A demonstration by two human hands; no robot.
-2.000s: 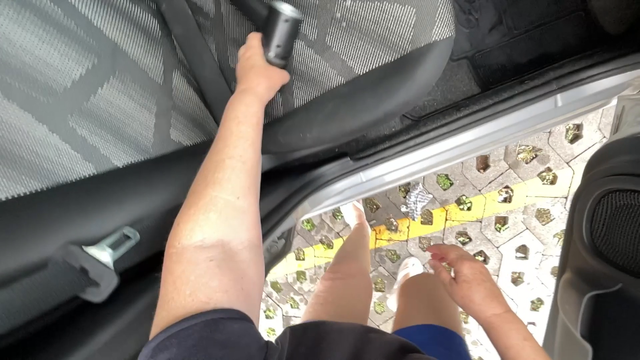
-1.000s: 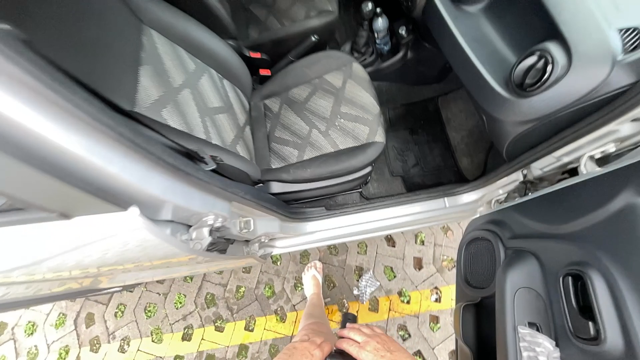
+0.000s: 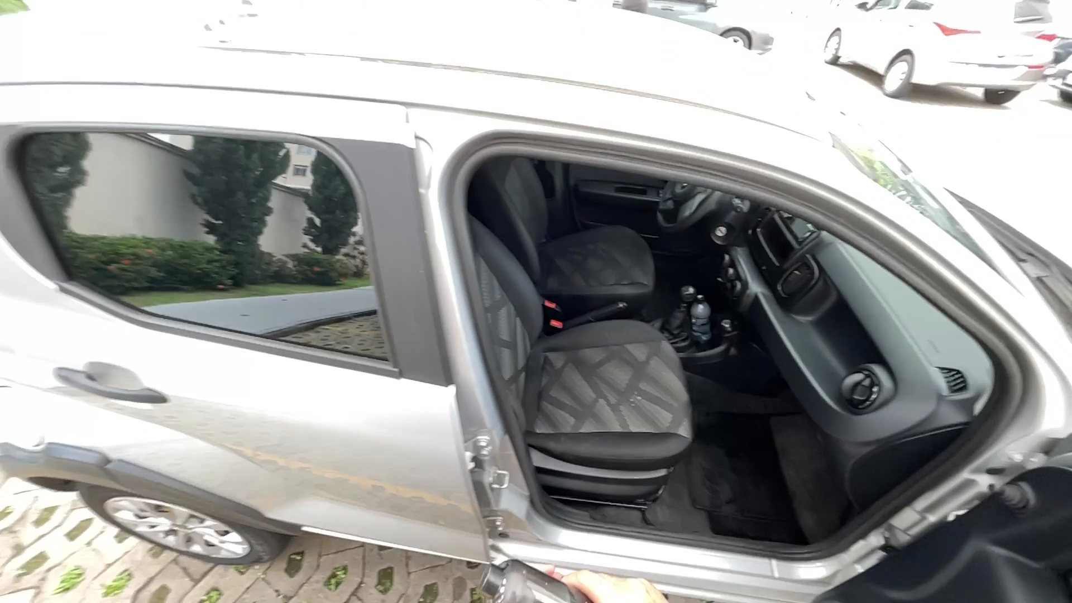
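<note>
At the bottom edge, part of my right hand (image 3: pixel 618 589) is closed on a dark cylindrical handheld device (image 3: pixel 532 584), whose rounded end points left. Most of the hand and the device's lower part are cut off by the frame. Both are just outside the door sill (image 3: pixel 712 578) of a silver car. My left hand is out of view. Behind the sill stands the front passenger seat (image 3: pixel 607 389), with patterned grey and black fabric.
The front door's dark inner panel (image 3: pixel 963 544) stands at the lower right. A closed rear door (image 3: pixel 318 444) is at the left. Inside are a plastic bottle (image 3: pixel 700 320), the dashboard (image 3: pixel 837 335) and a floor mat (image 3: pixel 745 477). Paving blocks (image 3: pixel 352 578) lie below.
My left hand, earlier holding the dark device over the seat, has left the view. The device is now in my right hand outside the car. The view has swung up and back.
</note>
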